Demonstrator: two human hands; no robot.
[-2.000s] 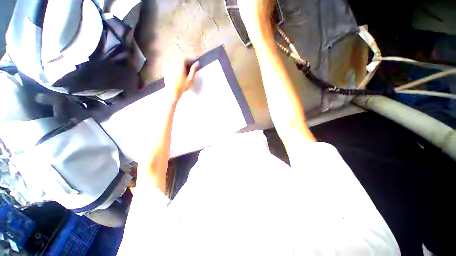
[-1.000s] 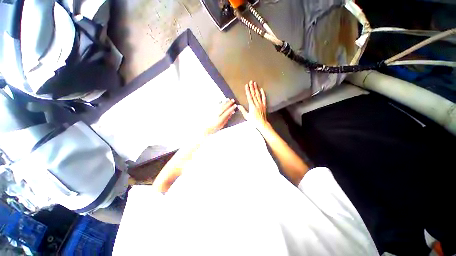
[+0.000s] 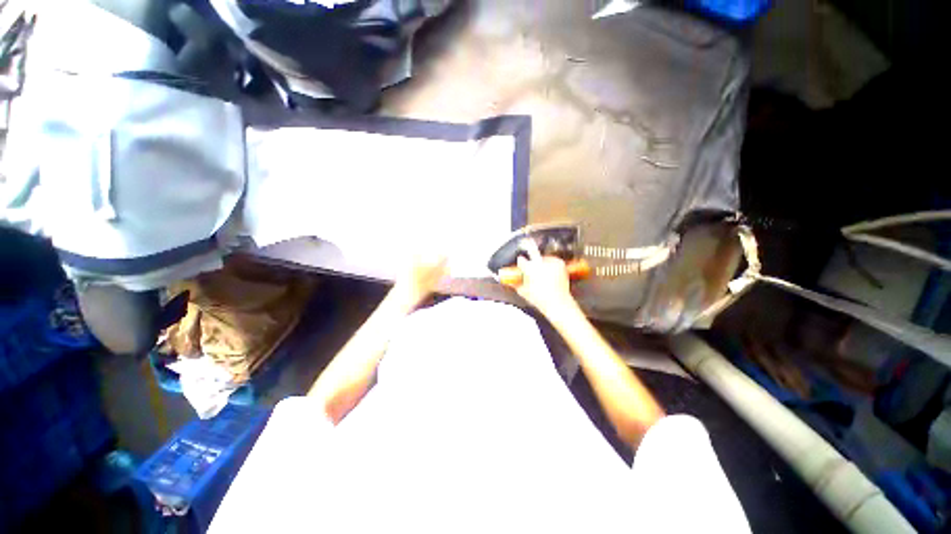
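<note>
A pale panel [image 3: 365, 198] with a dark navy border lies flat on the ironing table, near white in glare. My right hand [image 3: 542, 276] is closed on the orange handle of the steam iron [image 3: 537, 245]. The iron's dark pointed end points left, at the panel's lower right corner. My left hand [image 3: 422, 276] rests at the panel's near edge, left of the iron; its fingers are washed out by glare, so whether they grip the edge cannot be told.
Stacked pale panels [image 3: 156, 167] drape at the left, with a dark heap [image 3: 323, 52] behind. The stained table cover [image 3: 626, 136] wrinkles at its right end. Ribbed hoses [image 3: 626, 256] run right from the iron. A pale pole [image 3: 793, 433], blue crate [image 3: 198, 454] and brown cloth [image 3: 235, 318] lie lower down.
The view has turned, and the panel now lies straighter across it. My right hand, empty and flat a second ago, now holds the iron at the panel's corner. My left hand is farther left along the near edge.
</note>
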